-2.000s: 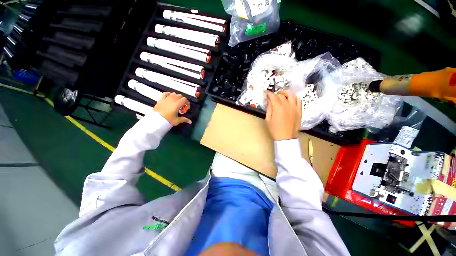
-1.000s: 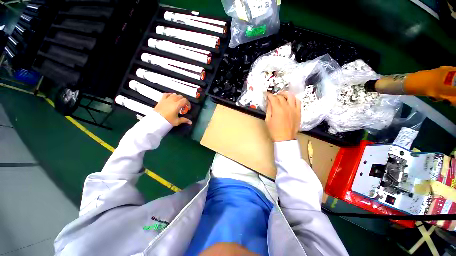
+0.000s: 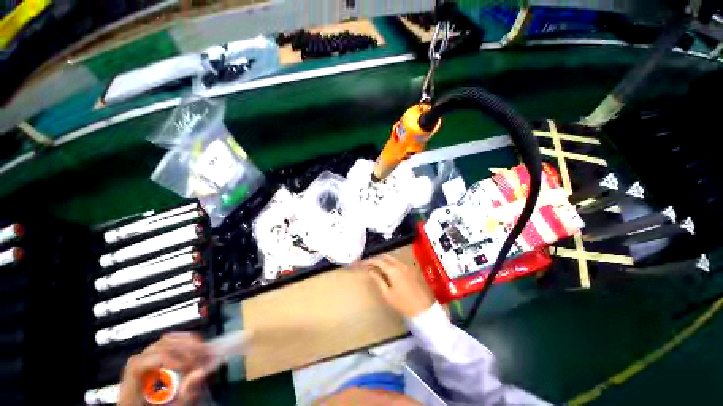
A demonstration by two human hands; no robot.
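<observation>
My left hand (image 3: 166,366), blurred at the lower left, is closed around a white tripod leg set (image 3: 230,344). Its orange end (image 3: 161,386) faces me, and its blurred white part points right over the left edge of the cardboard work board (image 3: 317,317). My right hand (image 3: 399,285) rests palm down at the board's right part, fingers stretched to the left. Whether something small is under its fingers cannot be told. Open clear plastic bags (image 3: 287,231) with small hub parts lie behind the board. The orange electric screwdriver (image 3: 406,143) hangs over the right bag.
A slotted tray (image 3: 151,297) with white leg sets stands at left. A black parts tray (image 3: 234,254) lies under the bags, a sealed bag (image 3: 214,170) behind. A screw feeder (image 3: 468,238) in a red case is at right, with a black cord (image 3: 533,182) across it. Dark poles (image 3: 642,226) lie farther right.
The view has swung up and right. My left hand has lifted a leg set off the tray. My right hand has left the open bag and moved to the right part of the board.
</observation>
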